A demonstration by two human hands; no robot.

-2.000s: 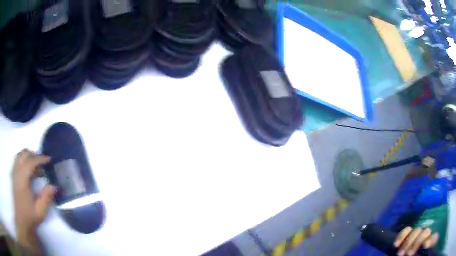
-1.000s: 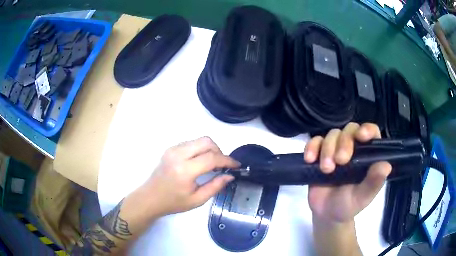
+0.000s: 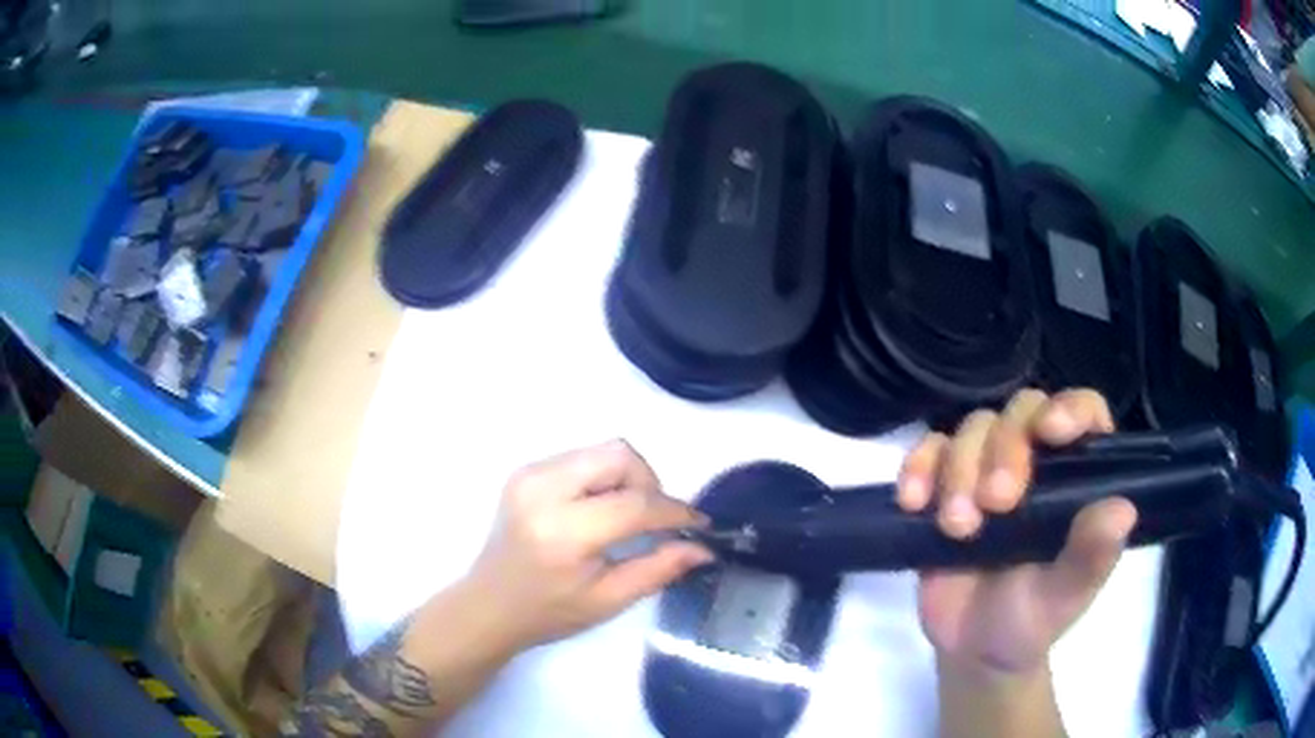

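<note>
My right hand (image 3: 1010, 555) grips the black electric screwdriver (image 3: 894, 522) around its body, with the bit pointing left. My left hand (image 3: 591, 541) has its thumb and forefinger pinched at the tip of the bit. A small grey patch shows between those fingers; I cannot tell whether it is a part, and any screw there is hidden. Below the driver, an oval black base (image 3: 728, 699) lies on the white sheet with its recessed side up. A grey square metal plate (image 3: 750, 613) sits in its middle. The driver covers part of the base.
A blue bin (image 3: 296, 274) heaped with grey plates stands at the left beside tan cardboard (image 3: 303, 433). A single base (image 3: 483, 202) lies smooth side up at the back left. Stacks of bases (image 3: 736, 216) line the back and right. The driver cord (image 3: 1298, 562) curves down at the right.
From two seconds ago, the view has swung left and the driver has come over the base, with my left hand at its bit. Over the last second, the hands keep nearly the same pose.
</note>
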